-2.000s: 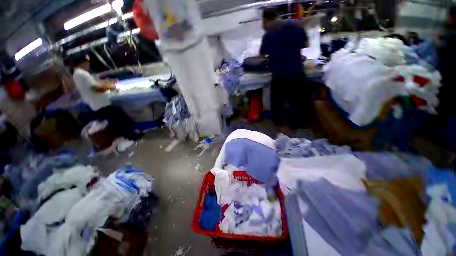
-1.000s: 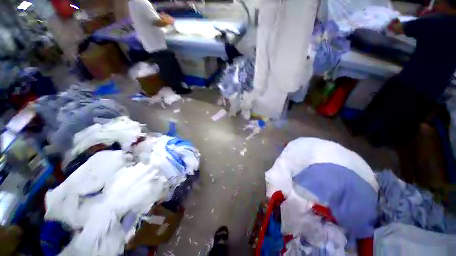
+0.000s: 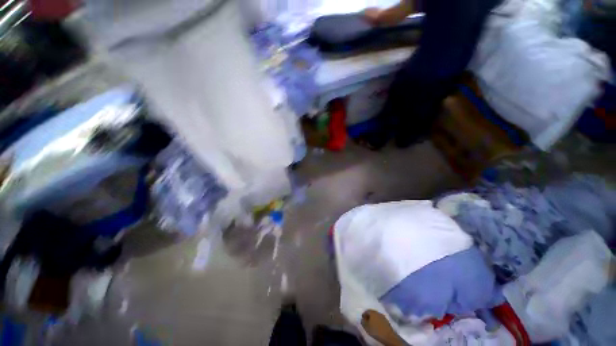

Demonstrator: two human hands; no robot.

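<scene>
A rounded bulge of white cloth [image 3: 398,240] with a blue-grey cloth [image 3: 442,284] over its near side lies low at right of centre. Red crate parts [image 3: 510,324] show beside it, with pale scraps [image 3: 469,334] near the bottom edge. A small blurred brown shape, which looks like part of my right hand [image 3: 379,328], is in front of the white cloth, cut off by the bottom edge; its fingers cannot be made out. My left hand is not in view.
My dark shoe [image 3: 289,328] is on the scrap-strewn floor [image 3: 202,290]. A white-wrapped pillar [image 3: 209,101] stands ahead, with bundled pieces [image 3: 186,192] beside it. A person in dark clothes [image 3: 432,74] stands at a pressing table [image 3: 358,71]. Blue-grey pieces [image 3: 506,219] are piled at right.
The view has swung right and tilted down. The pillar and the white bulge are nearer, and the left cloth heap has left the picture. The brown hand-like shape has appeared at the bottom.
</scene>
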